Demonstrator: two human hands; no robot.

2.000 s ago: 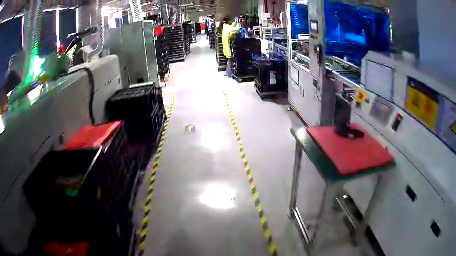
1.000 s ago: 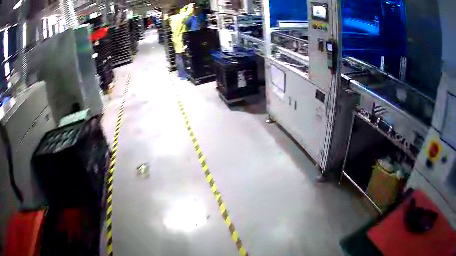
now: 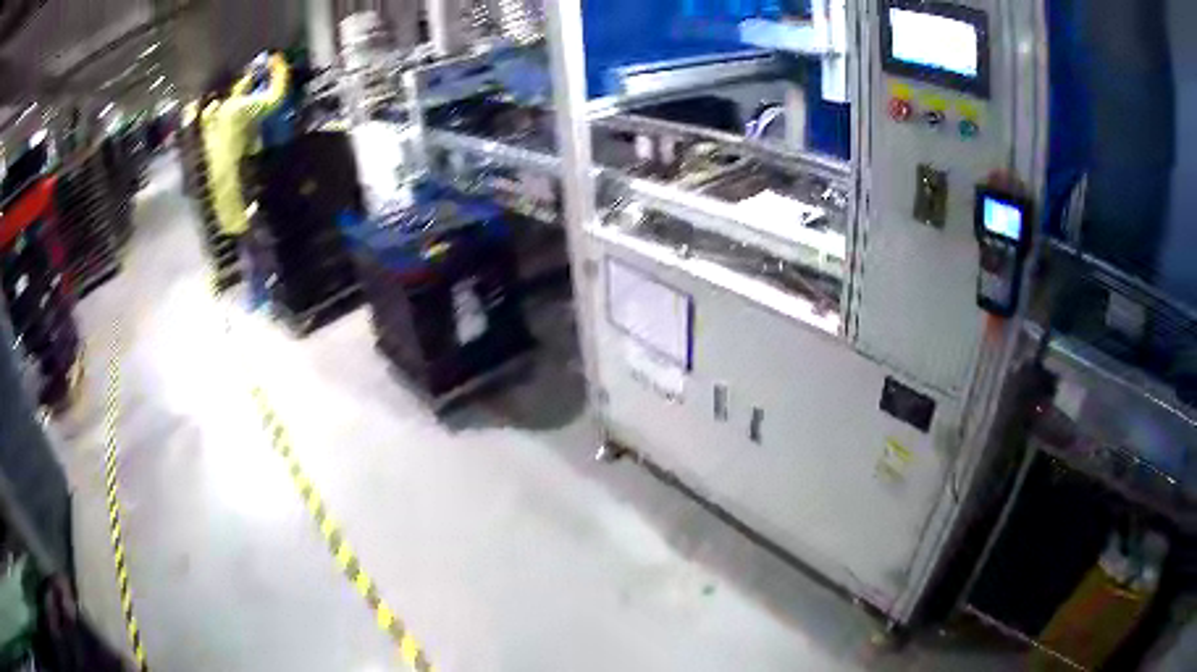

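Neither of my hands is in the picture. Nearest in front of me is a tall light-grey machine cabinet (image 3: 788, 407) with an open bay above it. Inside the bay, metal rails (image 3: 722, 197) and some blurred parts show under blue panels. On its right post is a control panel with a lit screen (image 3: 932, 42) and red, yellow and green buttons below it. A dark handheld device with a small lit screen (image 3: 1000, 250) hangs at the post's edge. A white sheet (image 3: 649, 315) is on the cabinet front.
A dark bin with a blue top (image 3: 446, 295) stands left of the machine. Behind it are dark stacks (image 3: 305, 217) and a person in yellow (image 3: 230, 151). Yellow-black tape (image 3: 322, 519) marks the grey floor (image 3: 525, 551). A yellow box (image 3: 1103, 617) is at lower right.
The view has moved forward and swung right. The grey cabinet and dark bin are now nearer and larger. The red-topped table has left the picture.
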